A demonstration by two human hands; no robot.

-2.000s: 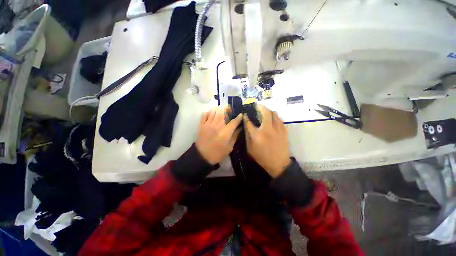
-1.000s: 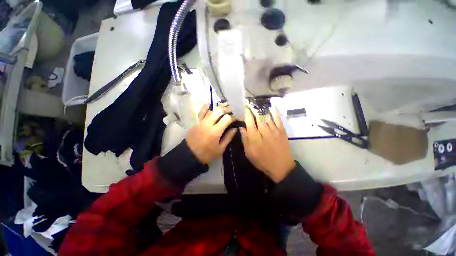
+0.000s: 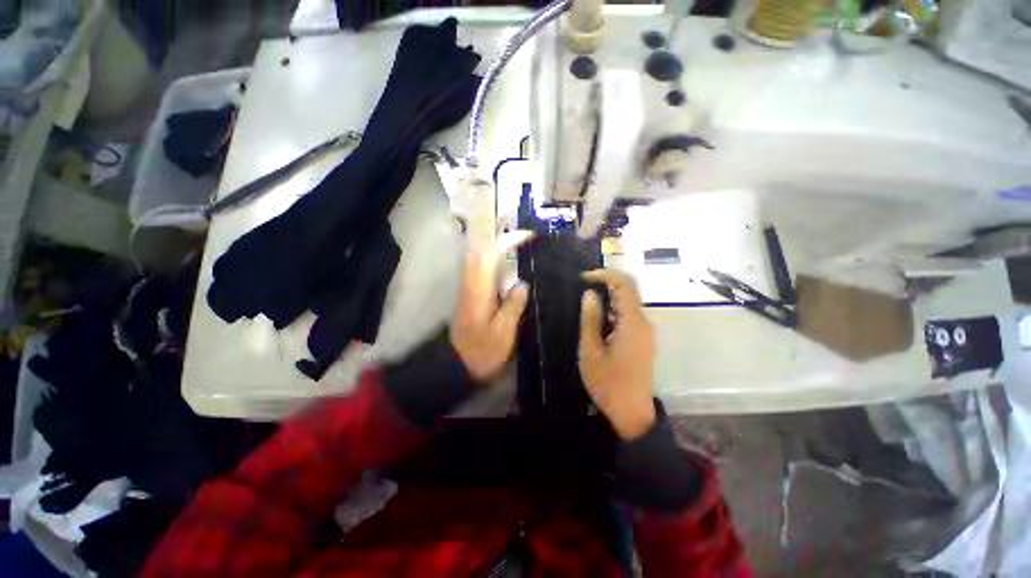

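Observation:
A black fabric piece (image 3: pixel 556 327) with a pale stitch line runs from the presser foot (image 3: pixel 556 217) down over the table's front edge towards my lap. My left hand (image 3: pixel 491 307) lies along its left edge, slightly blurred, fingers pointing at the needle area; whether it grips the cloth is unclear. My right hand (image 3: pixel 617 352) is on the fabric's right side, fingers bent and holding its edge. The off-white sewing machine head (image 3: pixel 616 136) stands over the cloth's far end.
Black cut pieces (image 3: pixel 339 215) lie left of the needle, beside a dark strap (image 3: pixel 283 173) and gooseneck lamp (image 3: pixel 484 102). Right of the bed are snips (image 3: pixel 752 296), a black slim tool (image 3: pixel 779 260), a brown pad (image 3: pixel 855 317) and a black panel (image 3: pixel 963 344). A white tub (image 3: pixel 147 186) stands left.
My hands have moved from close together at the foot to either side of the fabric, nearer me, with more cloth showing between them. The view has shifted too.

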